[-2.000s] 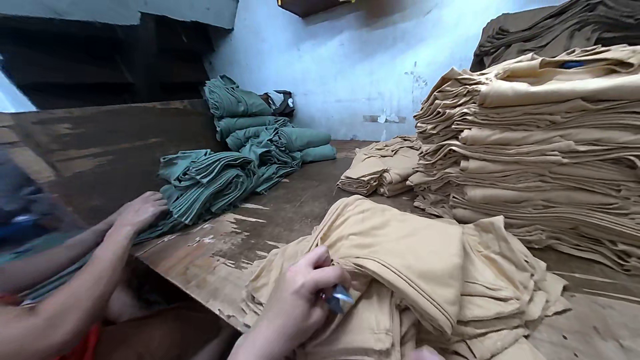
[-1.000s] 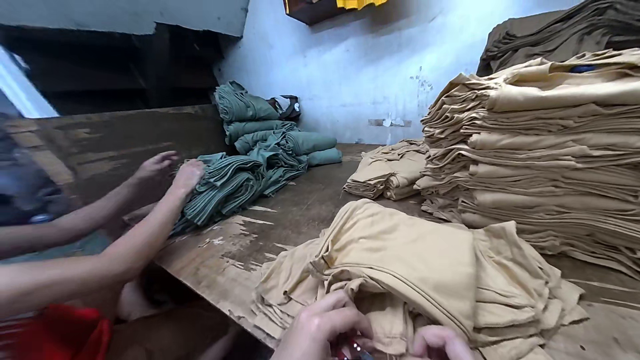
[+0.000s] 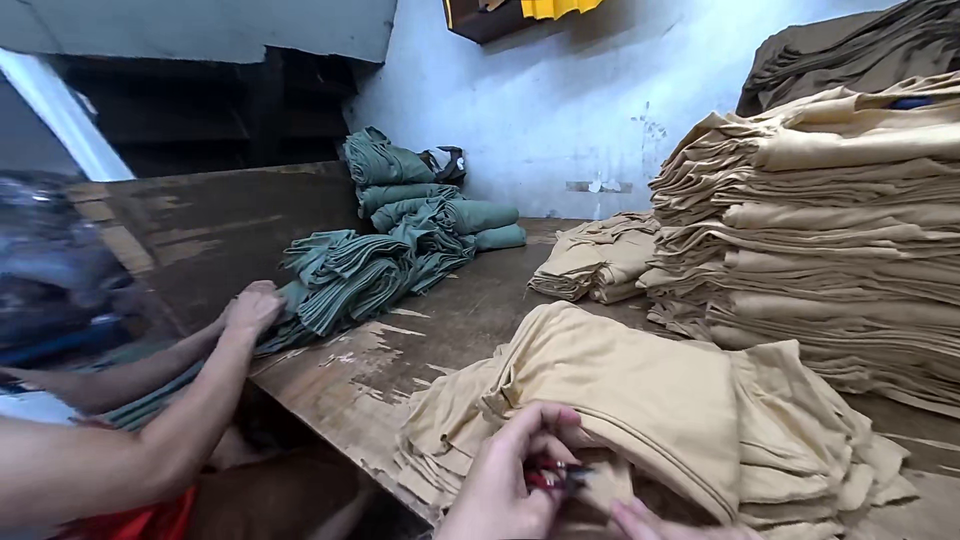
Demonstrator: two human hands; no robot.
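Note:
My left hand is at the bottom centre, closed around a small red-handled cutting tool with a dark metal tip; its fingers also touch the near edge of the beige fabric. My right hand enters at the bottom edge, mostly out of view, with fingertips on a beige flap; its grip cannot be made out. Folded beige cloth pieces lie in a loose pile on the wooden table just beyond both hands, the top piece showing a curved seam.
A tall stack of beige cloth stands at right, with dark brown cloth behind it. Smaller beige bundles lie beside it. Green cloth bundles lie at left, where a co-worker's hands touch them. The wooden table's surface is worn.
My left hand has come up against the beige cloth's edge, with the red-handled tool now plainer to see. The co-worker's hands, apart a second ago, are now together at the green cloth.

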